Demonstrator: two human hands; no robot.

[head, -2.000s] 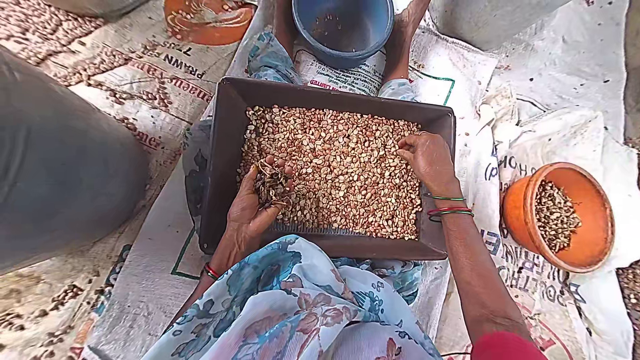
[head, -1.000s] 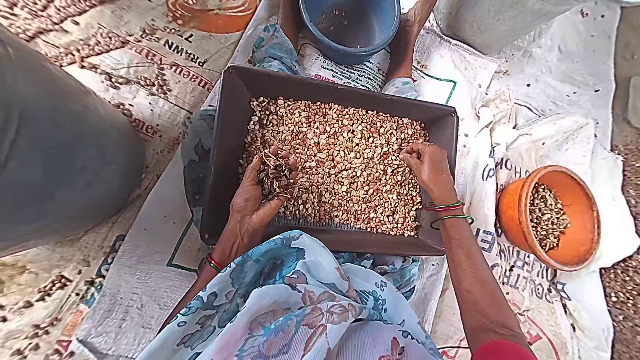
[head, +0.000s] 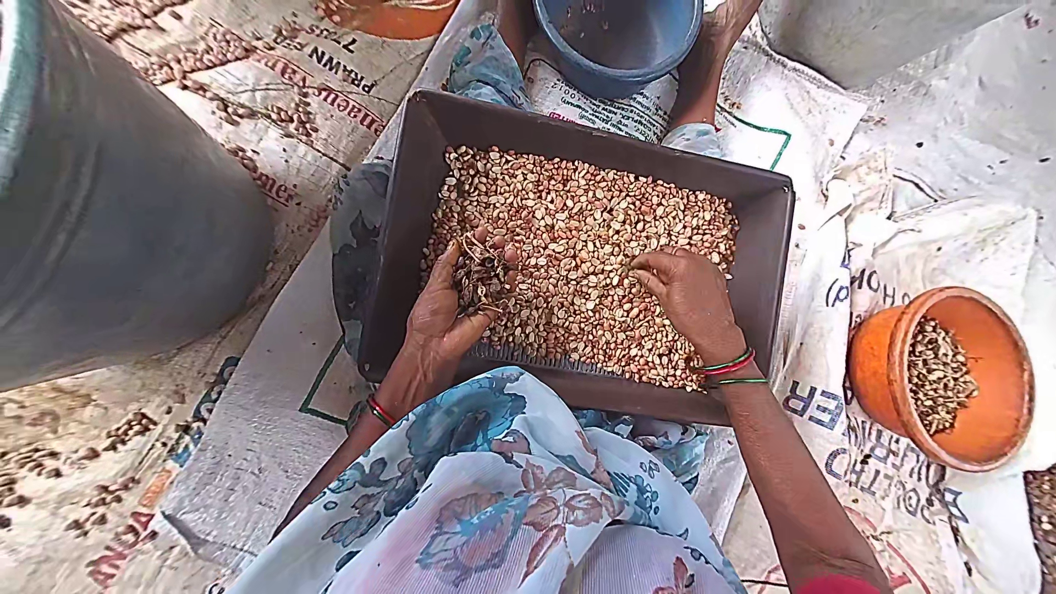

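Observation:
A dark brown rectangular tray [head: 763, 272] rests across my lap, holding a layer of pale tan and reddish beans or kernels [head: 569, 239]. Over its left part, my left hand [head: 450, 305] is palm up, cupping a clump of dark husks and stringy bits [head: 482, 276]. My right hand [head: 685, 293] is over the right part of the layer, thumb and fingertips pinched together close above the beans; whether something small is between them cannot be seen. Bangles circle both wrists.
A blue bowl [head: 606, 78] stands between my feet. An orange pot [head: 876, 355] with husk-like pieces [head: 939, 375] is at the right. A big grey container [head: 124, 214] fills the left; another [head: 866, 33] stands at top right. Printed sacks [head: 247, 462] with scattered pieces cover the ground.
My right hand has moved left and lower over the beans from its place near the tray's right side. My left hand keeps holding the clump.

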